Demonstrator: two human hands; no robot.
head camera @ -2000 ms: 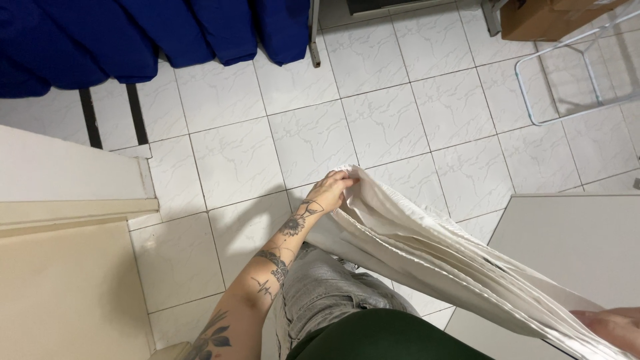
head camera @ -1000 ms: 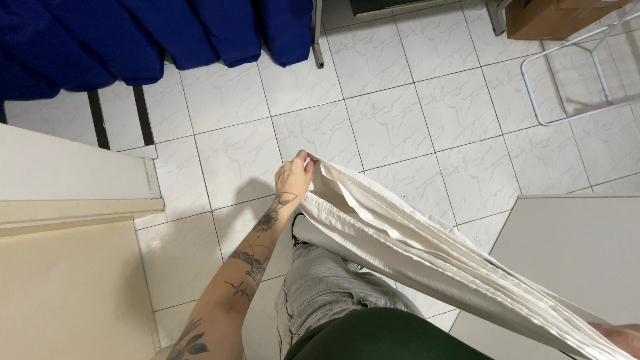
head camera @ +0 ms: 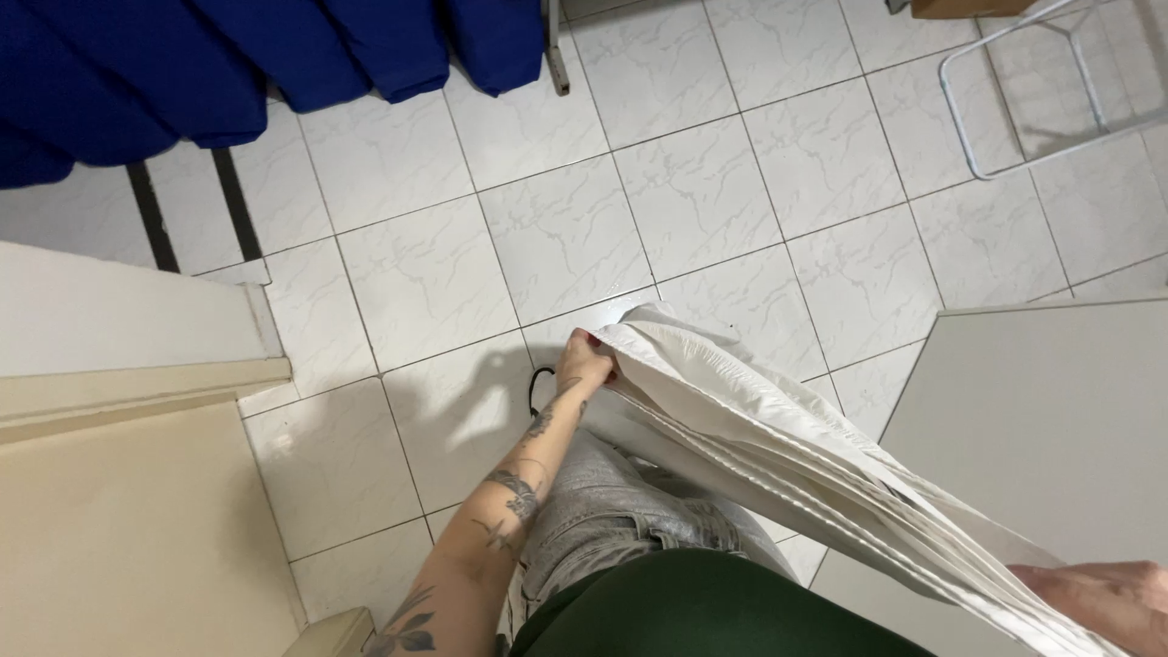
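A long white fabric sheet [head camera: 776, 429], gathered in several layers with stitched edges, stretches between my hands. My left hand [head camera: 586, 360] grips its upper left end with the fingers closed on the edge, above my grey jeans. At the lower right edge of the view, my right hand [head camera: 1104, 598] is closed on the other end; its fingertips are partly hidden by the cloth and the frame edge. The fabric sags a little along its lower side, in front of my dark green top.
Blue cloth [head camera: 347, 46] hangs at the upper left beside a metal leg [head camera: 557, 64]. A white metal frame [head camera: 985, 173] and a cardboard box [head camera: 972, 7] stand upper right. A pale flat panel [head camera: 1049, 411] is at right, a beige door-like panel [head camera: 137, 538] at left. White tiles [head camera: 566, 228] cover the floor.
My left hand first moved left with the edge of the sheet, then came back right. The fabric's left end now bunches out beyond that hand. My right hand shows more than one second ago.
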